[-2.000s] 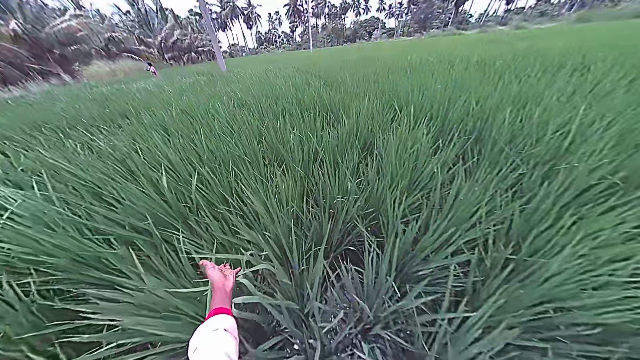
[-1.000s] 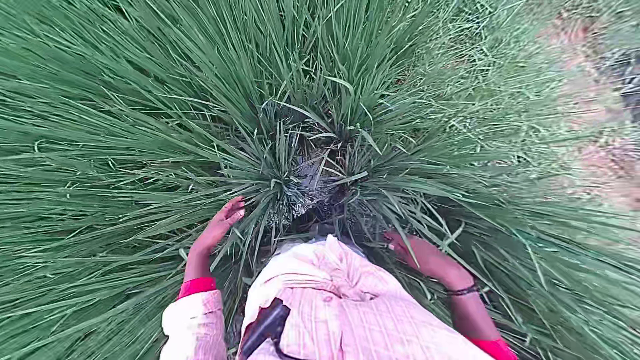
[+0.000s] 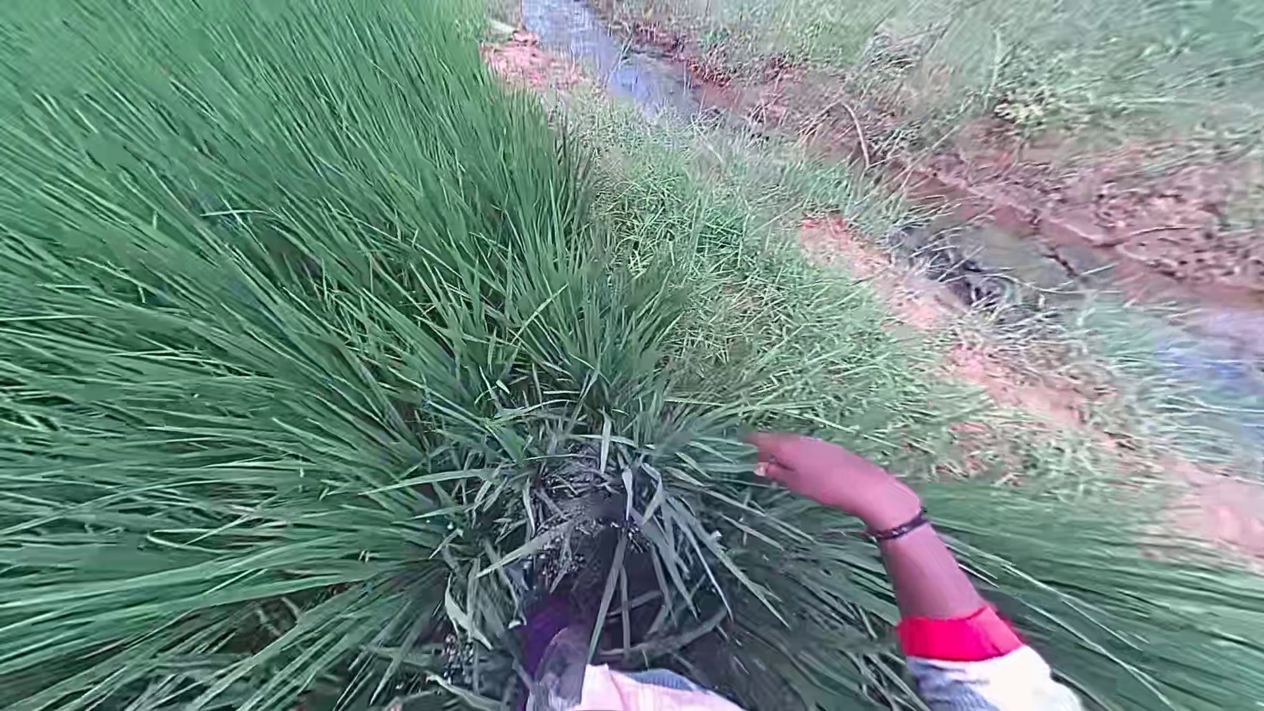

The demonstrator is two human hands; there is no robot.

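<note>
Tall green grass-like crop plants (image 3: 395, 326) fill the left and middle of the head view. My right hand (image 3: 825, 479), with a dark band at the wrist and a red cuff below it, reaches over the blades right of centre. Its fingers point left and look partly bent; whether they touch a blade cannot be told. Between the parted leaves at the lower middle is dark, wet-looking ground (image 3: 583, 533). A bit of my pale pink clothing (image 3: 642, 691) shows at the bottom edge. My left hand is out of the frame.
A low grassy bank (image 3: 770, 326) with patches of reddish soil (image 3: 1027, 385) borders the crop on the right. Beyond it a narrow water channel (image 3: 642, 79) runs from the top middle down to the right edge, with a muddy far bank (image 3: 1096, 197).
The view has swung from the open field down to my body, then toward the bank and channel. My left hand, seen in both earlier frames, has left the view.
</note>
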